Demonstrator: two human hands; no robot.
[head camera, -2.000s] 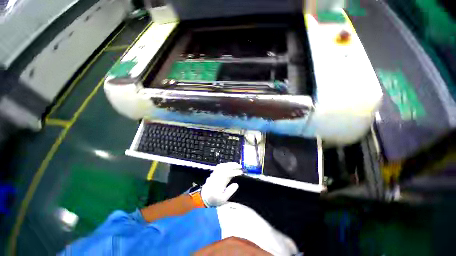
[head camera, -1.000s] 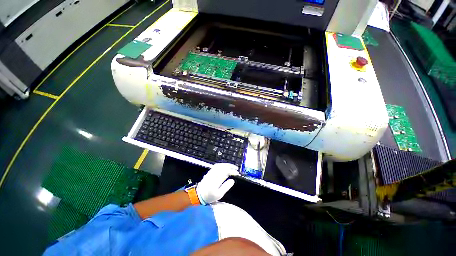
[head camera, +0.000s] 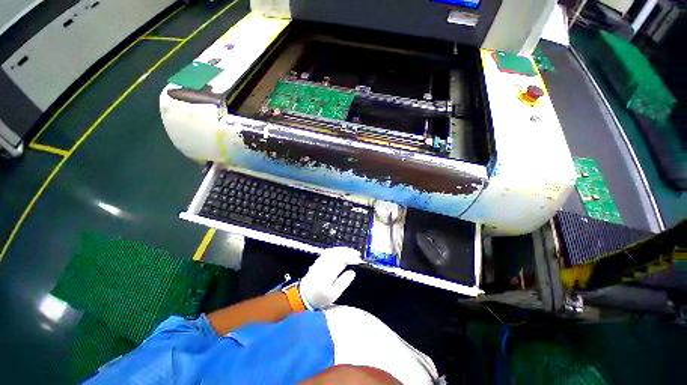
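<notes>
My left hand (head camera: 328, 280), in a white glove with an orange wrist band, rests at the front edge of the keyboard tray (head camera: 260, 237), below the keyboard (head camera: 282, 210). It holds nothing visible; the thumb stands apart from the fingers. My right hand is not in view; only some bare skin shows cut off at the bottom edge. A green circuit board (head camera: 310, 101) lies between the silver rails (head camera: 361, 134) in the open bay of the machine (head camera: 361, 169).
A mouse (head camera: 432, 247) lies on a black pad right of the keyboard. A red stop button (head camera: 532, 94) is on the machine's right top. Another green board (head camera: 595, 192) lies on the right bench, near a slotted holder (head camera: 599, 234). Green ridged racks (head camera: 128, 282) are low at left.
The view was blurred two seconds ago and is sharper now, and has shifted slightly. My left hand stays at the tray edge. The board stays in the bay.
</notes>
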